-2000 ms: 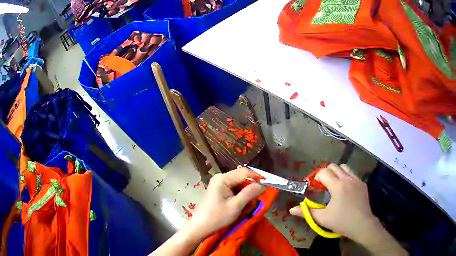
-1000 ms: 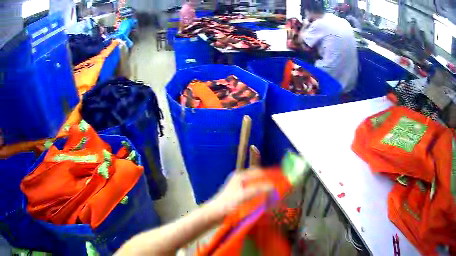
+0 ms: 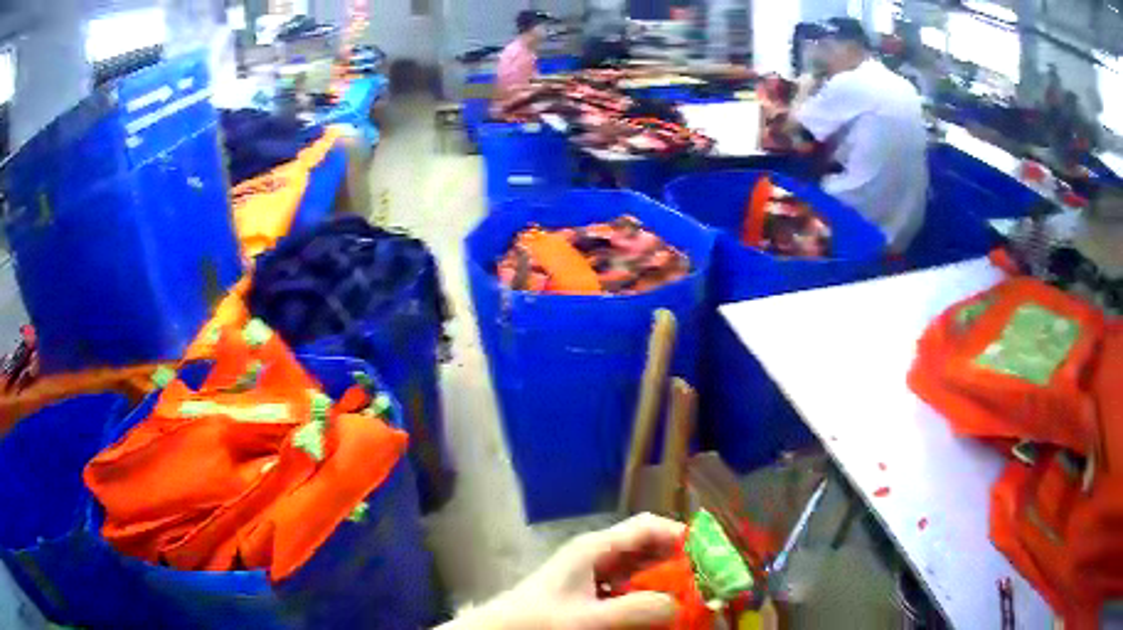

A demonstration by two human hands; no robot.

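Observation:
My left hand (image 3: 603, 572) is at the bottom centre, its fingers closed on an orange bag (image 3: 671, 588). A green patterned piece (image 3: 718, 560) sticks out at the bag's corner, just right of my fingers. Most of the bag is cut off by the bottom edge. The scissors' silver blade (image 3: 803, 527) points up and right beside the green piece, with a bit of yellow handle low at the edge. I cannot make out my right hand; it seems cut off below the picture.
A white table (image 3: 850, 369) at the right bears an orange bag stack (image 3: 961, 382), scraps and dark red snips (image 3: 1006, 603). A blue bin (image 3: 370, 542) at the left holds orange bags. Another blue bin (image 3: 573, 406) stands ahead, behind wooden chair posts (image 3: 650, 406). A person (image 3: 874, 135) is beyond.
The view has lifted from the lap to the room. My left hand and the bag now sit lower in the picture. My right hand, earlier on the scissors, has gone out of sight.

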